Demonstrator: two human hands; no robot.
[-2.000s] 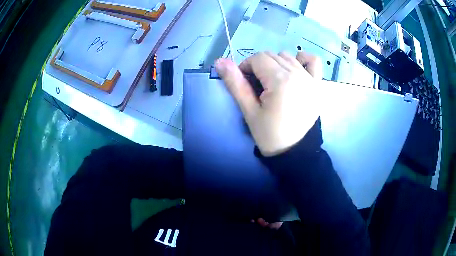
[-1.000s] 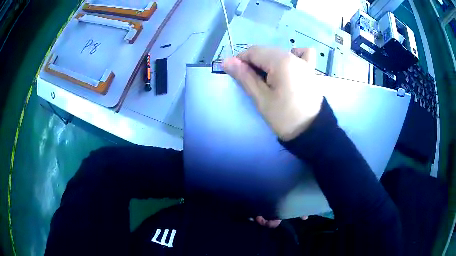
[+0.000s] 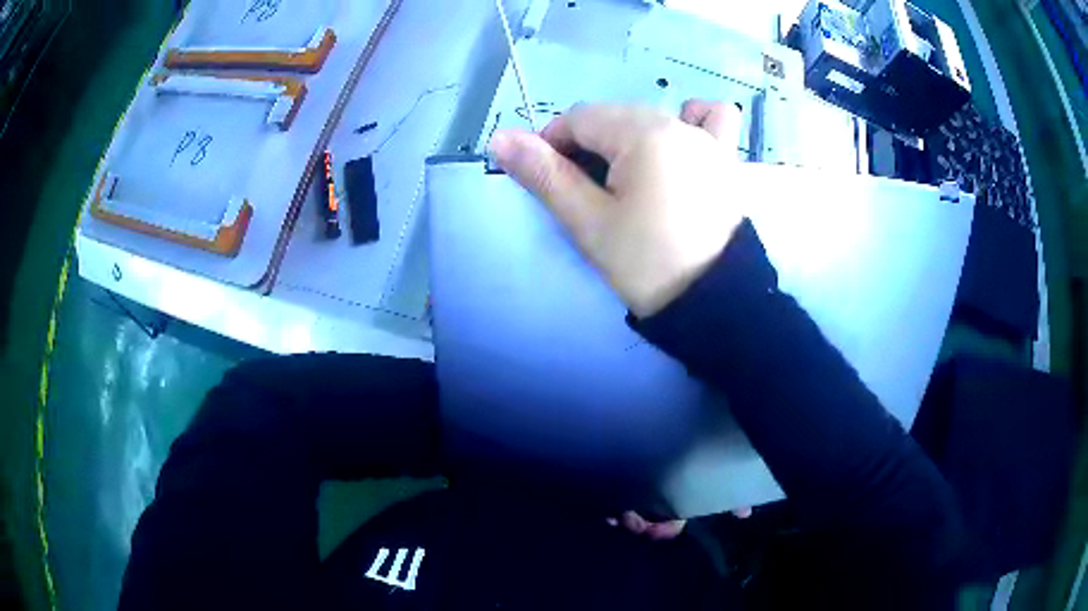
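Observation:
A large flat display panel point(image 3: 537, 298), grey-blue at left and glaring white at right, is tilted up in front of me. My right hand point(image 3: 632, 197) reaches over its face, thumb and fingers closed at the top edge near the upper left corner, covering a small tab there. A thin pale line point(image 3: 513, 60) runs down to these fingers; I cannot tell if it is held. My left hand point(image 3: 654, 525) is mostly hidden behind the panel; only fingertips show at its lower edge, supporting it. A small clip point(image 3: 950, 191) sits at the upper right corner.
Left on the white table point(image 3: 215, 316) lie cover plates marked "P8" point(image 3: 167, 149) with orange-and-white handles, an orange and black tool point(image 3: 331, 197) and a black block point(image 3: 362, 201). A pale fixture point(image 3: 704, 72) lies behind the panel. Boxy units point(image 3: 883, 60) and dark trays point(image 3: 1000, 281) are at right.
The view has shifted, so the table items appear further left and lower. My right hand has slid slightly left along the panel's top edge; the small tab is now covered.

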